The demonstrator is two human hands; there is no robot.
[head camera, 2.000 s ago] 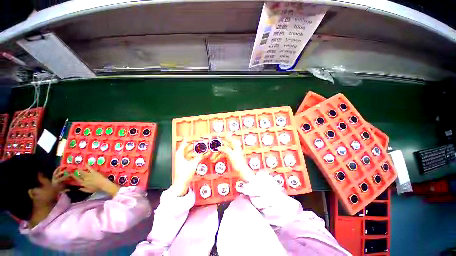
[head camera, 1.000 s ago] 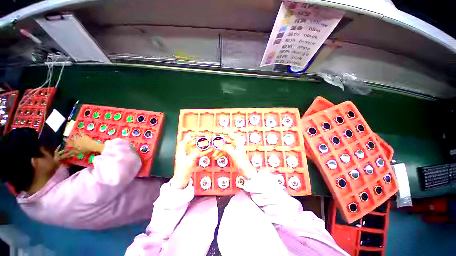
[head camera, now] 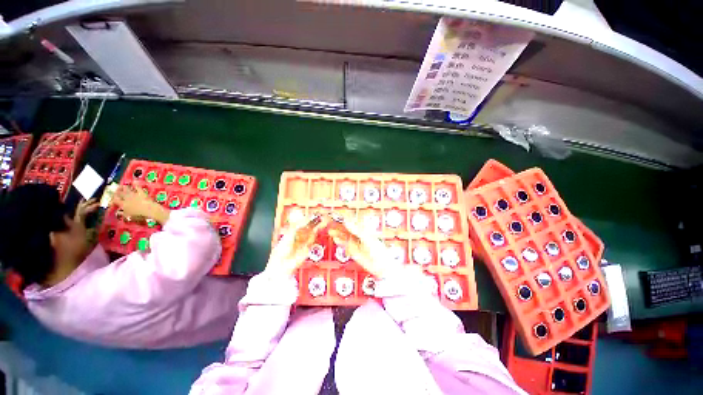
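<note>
A pale orange tray (head camera: pixel 468 270) with square pockets lies in front of me. Most of its pockets hold watch heads with the whitish side up (head camera: pixel 421 221); two pockets at its back left corner are empty. My left hand (head camera: pixel 295 241) and my right hand (head camera: pixel 352 241) are side by side over the tray's left half. Each hand holds one watch head at the fingertips, now seen edge-on as a thin dark shape, so their faces are hidden. The two watch heads are close together. My hands hide some pockets beneath them.
At right an angled orange-red tray (head camera: pixel 532 330) of dark and pale discs lies on another tray. A red tray (head camera: pixel 248 202) and a person in pink (head camera: pixel 146 285) are at left. A colour chart (head camera: pixel 462 68) hangs above. Long-slot trays (head camera: pixel 532 372) are below the bench edge.
The two watch heads have tilted from showing dark round faces to edge-on. My hands stay over the same part of the tray. The neighbour's hands have moved towards their tray's back left corner.
</note>
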